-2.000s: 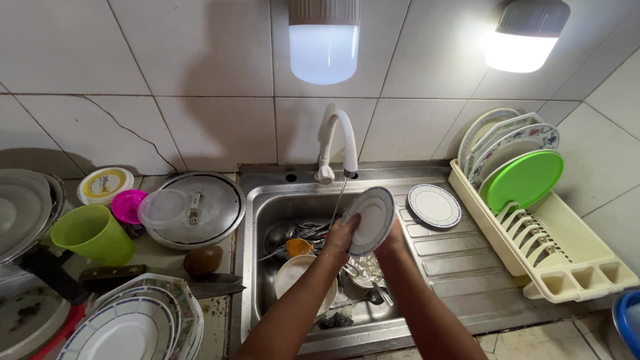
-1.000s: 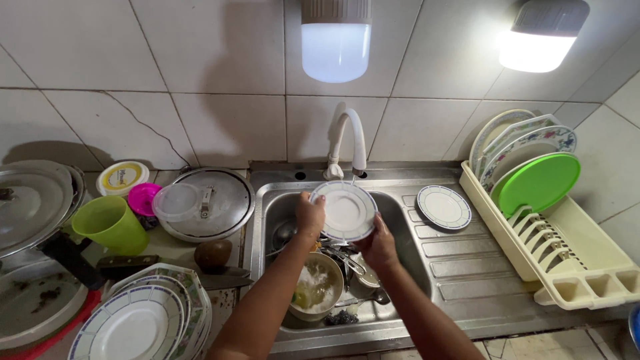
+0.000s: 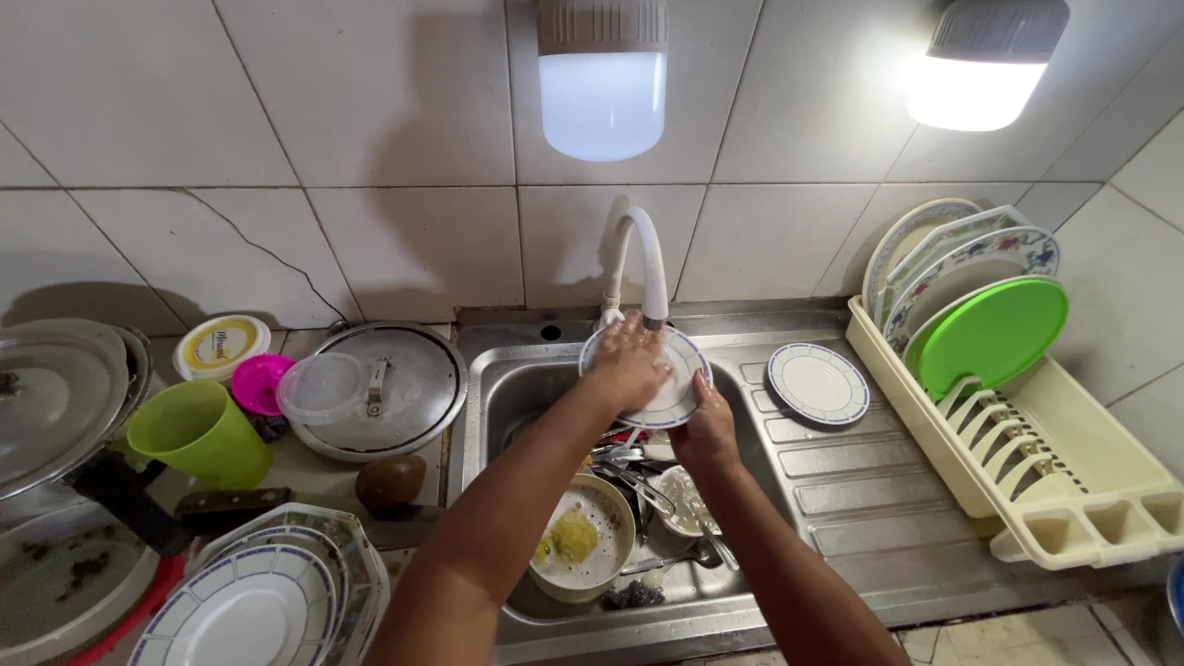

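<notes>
Under the mouth of the white faucet (image 3: pixel 645 250), a small white plate with a patterned rim (image 3: pixel 683 407) is tilted above the sink. My right hand (image 3: pixel 709 425) grips its lower right edge. My left hand (image 3: pixel 634 365) lies spread flat on the plate's face. Below them in the steel sink (image 3: pixel 495 398) sit a bowl with a yellow sponge-like lump (image 3: pixel 573 536), a smaller whitish bowl (image 3: pixel 683 499), spoons and other cutlery, and a dark scouring pad (image 3: pixel 636 595). A matching small plate (image 3: pixel 819 384) rests on the ribbed drainboard to the right.
On the right, a cream dish rack (image 3: pixel 980 462) holds several upright plates and a green one (image 3: pixel 994 338). At left stand a stack of plates (image 3: pixel 245 610), a lime-green cup (image 3: pixel 199 435), a pot lid (image 3: pixel 435 388), a brown-handled knife (image 3: pixel 231 504) and pots.
The plate has moved up under the faucet from over the sink's middle. My left hand has shifted from the plate's edge onto its face, while my right hand still holds the rim.
</notes>
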